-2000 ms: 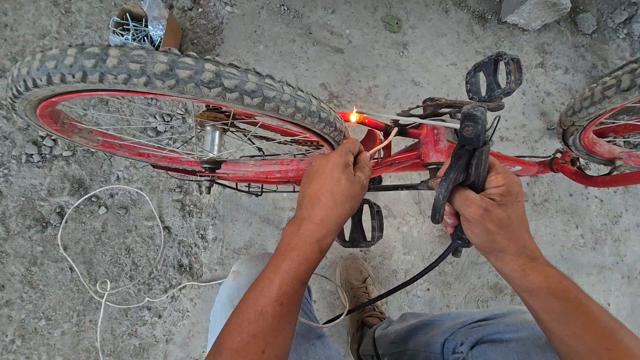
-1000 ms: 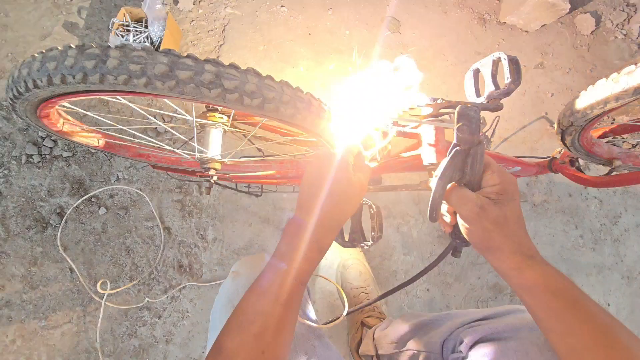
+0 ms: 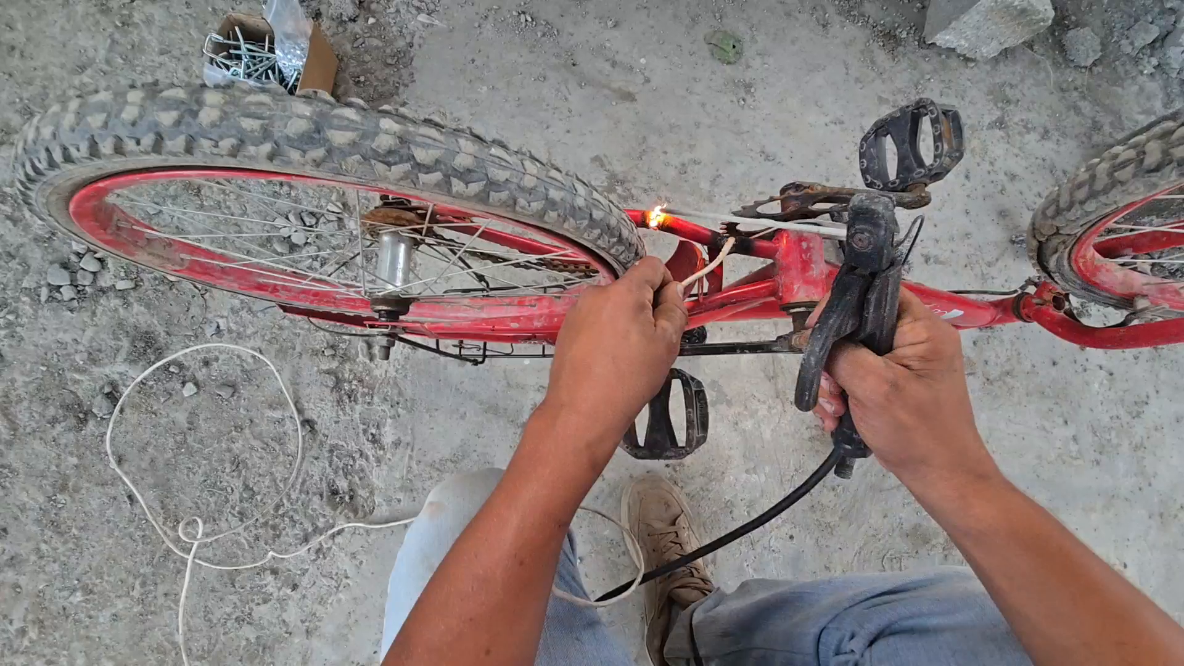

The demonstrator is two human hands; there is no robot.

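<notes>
My right hand (image 3: 902, 388) is wrapped around a black welding electrode holder (image 3: 856, 296), whose thick black cable (image 3: 740, 532) runs down to the left. A pale welding rod (image 3: 768, 222) reaches left from the holder's jaws to a red bicycle frame (image 3: 800, 264). At the rod's far end a small orange flame and glowing spot (image 3: 658, 217) show on a frame tube by the tyre. My left hand (image 3: 624, 338) pinches a white cord (image 3: 710, 265) that leads up to the tube near the crank; the fingertips are partly hidden.
A knobby-tyred wheel (image 3: 314, 125) fills the left, another wheel (image 3: 1073, 203) the right edge. Black pedals (image 3: 911, 145) stick out above and below the frame. A cardboard box (image 3: 319, 63) of metal fasteners, concrete chunks (image 3: 994, 26) and loose white cord (image 3: 294, 407) lie on the concrete floor. A shoe (image 3: 661, 546) is below.
The bright white arc seen one second ago has died down to a small flame and glow. Both hands remain in nearly the same places, with the same grips.
</notes>
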